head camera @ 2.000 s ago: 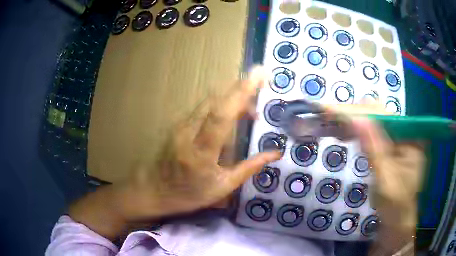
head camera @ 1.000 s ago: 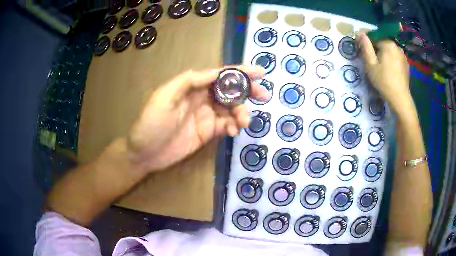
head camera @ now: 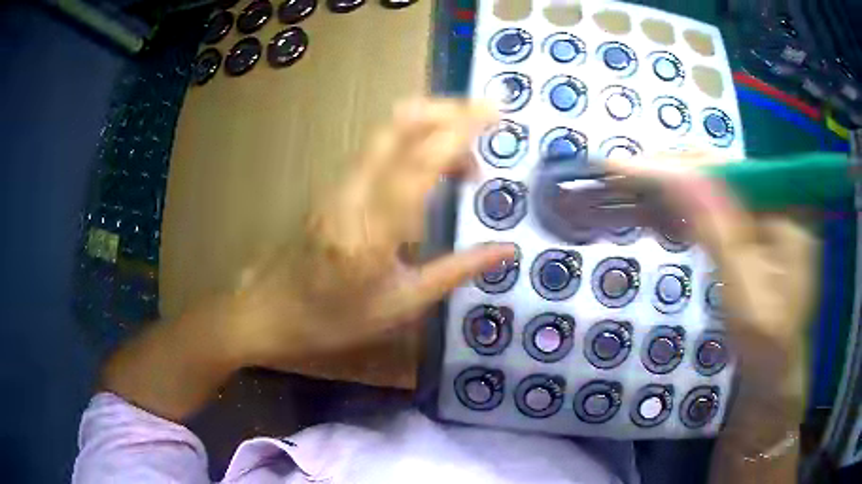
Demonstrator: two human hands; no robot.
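Observation:
The white foam tray point(head camera: 454, 402) lies in front of me with rows of round speaker drivers, grey backs up. My right hand point(head camera: 747, 250), blurred, grips the green test probe point(head camera: 789, 180) over the tray. A dark round speaker driver point(head camera: 575, 200), also blurred, is at that hand's fingertips above the tray's middle rows; the exact finger contact is unclear. My left hand point(head camera: 378, 236) is blurred and empty, fingers apart, over the cardboard and the tray's left edge. Its thumb tip overlaps a seated driver in view.
A tan cardboard sheet point(head camera: 274, 161) lies left, with glossy dark drivers point(head camera: 287, 46) at its far end. A clear blister tray point(head camera: 128, 180) is at the far left. Empty tan cutouts point(head camera: 561, 13) line the foam tray's far end. Red and blue tape lines run on the right.
The driver seen in my left hand is no longer there; that hand is now empty. My right hand has moved from the tray's far right corner toward its middle, with a driver now at its fingertips.

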